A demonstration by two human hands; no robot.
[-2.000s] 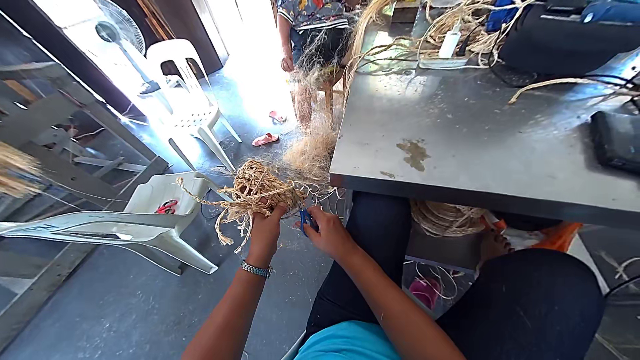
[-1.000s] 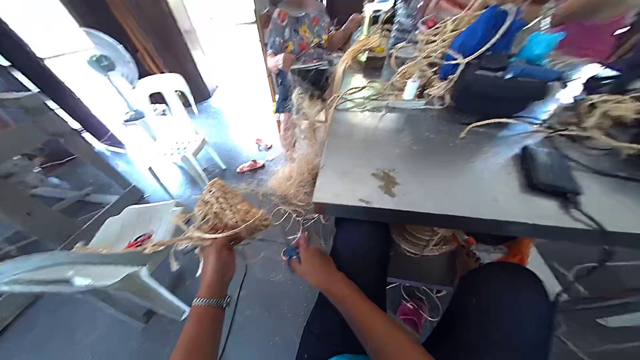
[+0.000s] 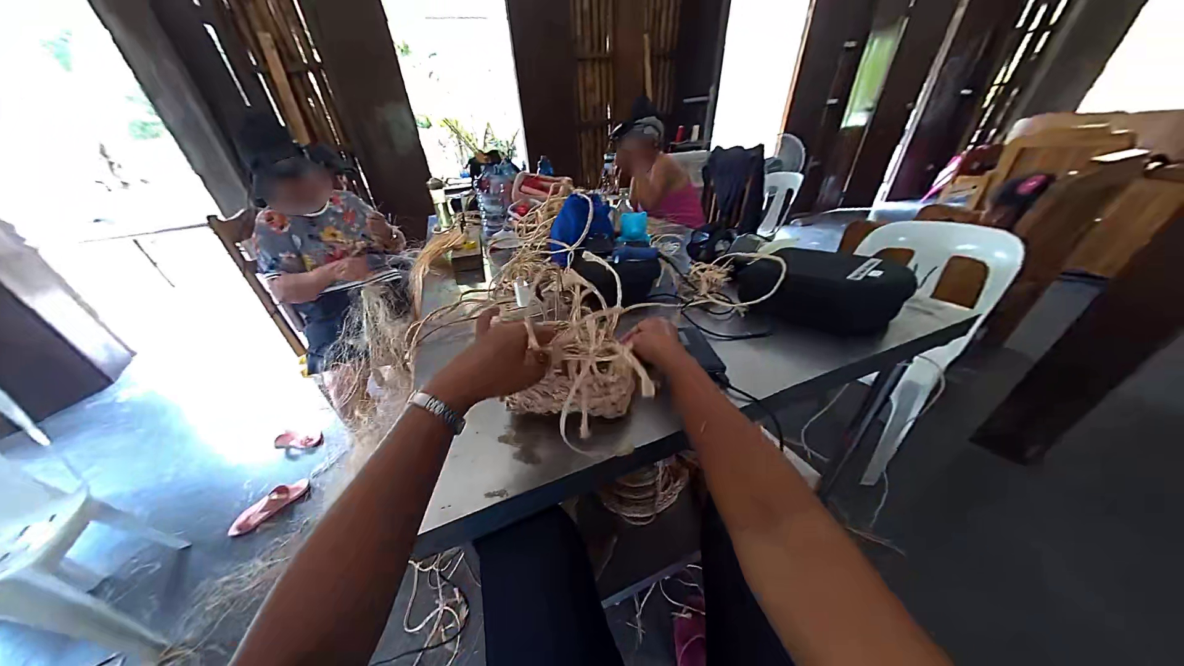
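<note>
A braided natural-fibre basket point(image 3: 578, 388) with loose cord ends on top rests on the grey table point(image 3: 768, 361). My left hand point(image 3: 509, 356), a metal watch on its wrist, grips the cords at the basket's upper left. At the basket's right side is my right hand point(image 3: 655, 344), its fingers curled; something small and pinkish shows at the fingertips, too unclear to name. The scissors seen earlier cannot be made out.
Behind the basket lie tangled cords, a blue cloth bag point(image 3: 578, 222) and a black case point(image 3: 823, 289). Two people sit beyond, left and back. Loose fibre point(image 3: 370, 342) hangs at the table's left edge. A white plastic chair point(image 3: 943, 268) stands right.
The basket has gone from beside the table onto its top. Both hands have moved to the table with it. Blue-handled scissors were in my right hand earlier. The view has swung up and right.
</note>
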